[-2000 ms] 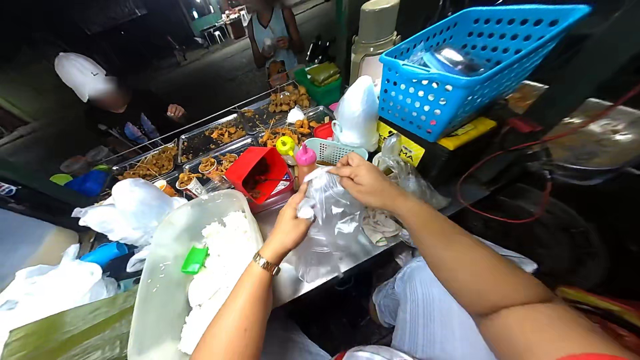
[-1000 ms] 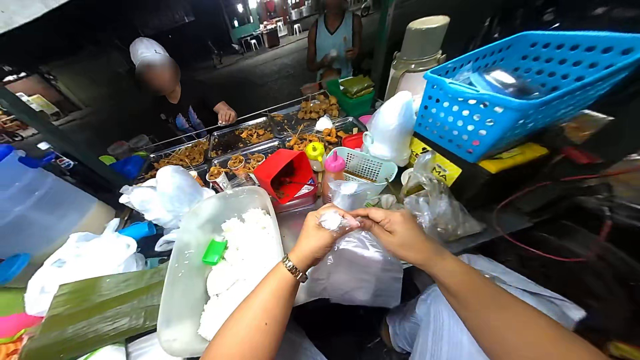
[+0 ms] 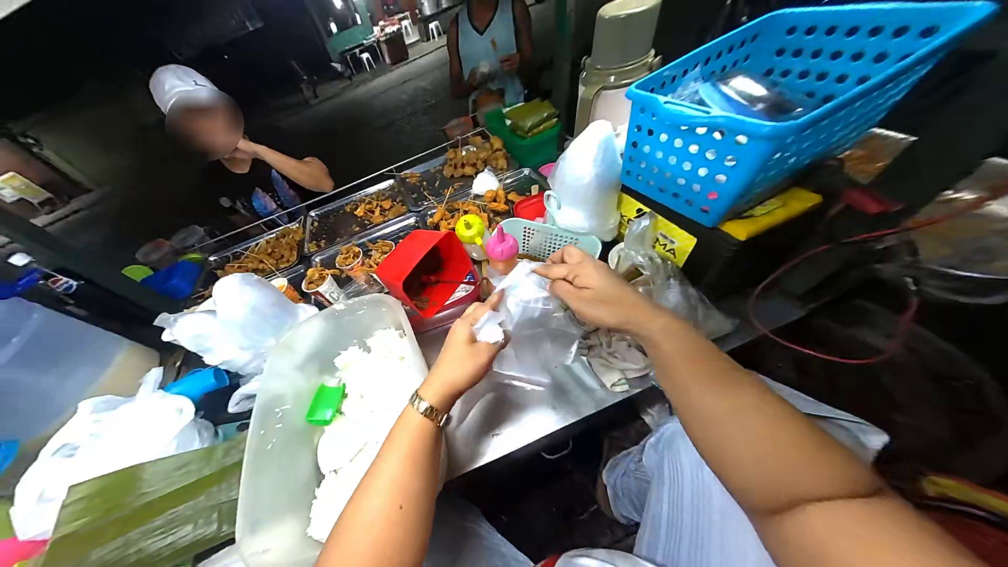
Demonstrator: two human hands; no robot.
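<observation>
A clear plastic bag point(image 3: 531, 346) hangs between my hands over the metal counter. My left hand point(image 3: 465, 346), with a watch at the wrist, grips its left edge along with a small white piece whose material I cannot tell. The fingers of my right hand point(image 3: 591, 285) pinch the bag's top right edge. Left of my hands is a translucent tub point(image 3: 272, 425) of white rice point(image 3: 378, 378) with a green scoop point(image 3: 325, 404) in it. Just beyond my hands are a red container point(image 3: 429, 272), a pink-topped squeeze bottle point(image 3: 502, 246) and a pale green basket point(image 3: 551, 239).
Trays of fried food point(image 3: 378, 209) line the counter's far side, where two people are. At right, a blue plastic basket point(image 3: 709, 157) rests on a black box near a flask point(image 3: 614, 71). Banana leaves point(image 3: 150, 504) and white bags point(image 3: 118, 449) lie at left. A cloth point(image 3: 617, 358) lies near the counter edge.
The bag has been raised and now hangs with its top edge between my hands, which were close together a second ago. The person in the white cap has brought a hand up to the face.
</observation>
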